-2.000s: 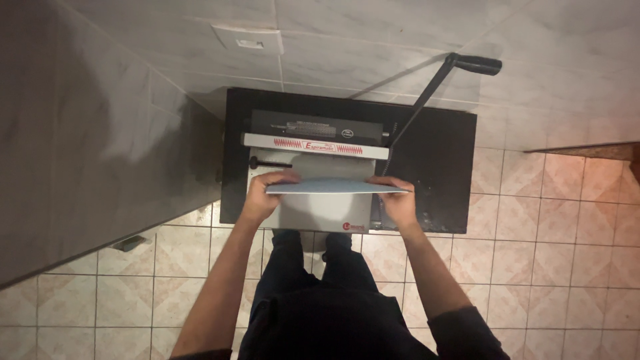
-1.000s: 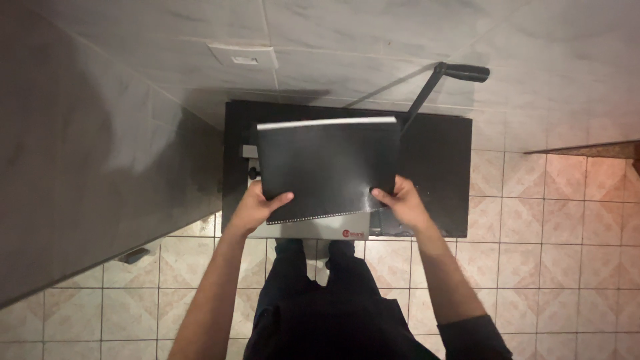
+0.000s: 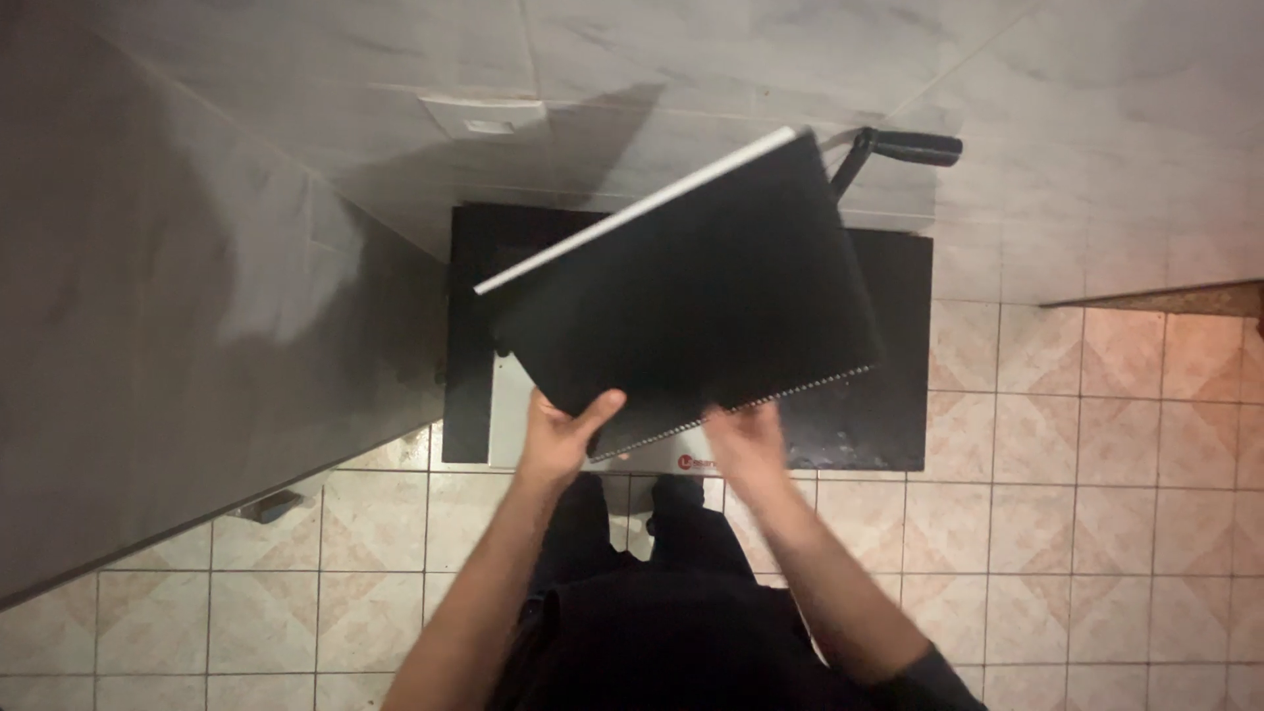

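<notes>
A black sheet cover (image 3: 681, 286) on a stack of sheets is tilted, its right side raised higher than its left, with a white strip along the top edge and a row of punched holes along the lower edge. My left hand (image 3: 563, 434) grips the lower left corner, thumb on top. My right hand (image 3: 746, 434), blurred, is at the holed edge; whether its fingers hold the stack cannot be told. Beneath lies a binding machine (image 3: 506, 425) with a light base, mostly hidden by the cover. Its black crank handle (image 3: 918, 148) sticks out at the upper right.
The machine stands on a black table (image 3: 889, 346) against a tiled wall (image 3: 711, 59). A wall plate (image 3: 489, 120) is above it. A dark panel (image 3: 197, 296) rises at the left. Patterned floor tiles (image 3: 1037, 533) surround my legs.
The stack, first seen nearly edge-on, was turned to show its black cover. It has since rotated counterclockwise. My right hand has moved from the right corner toward the middle of the holed edge.
</notes>
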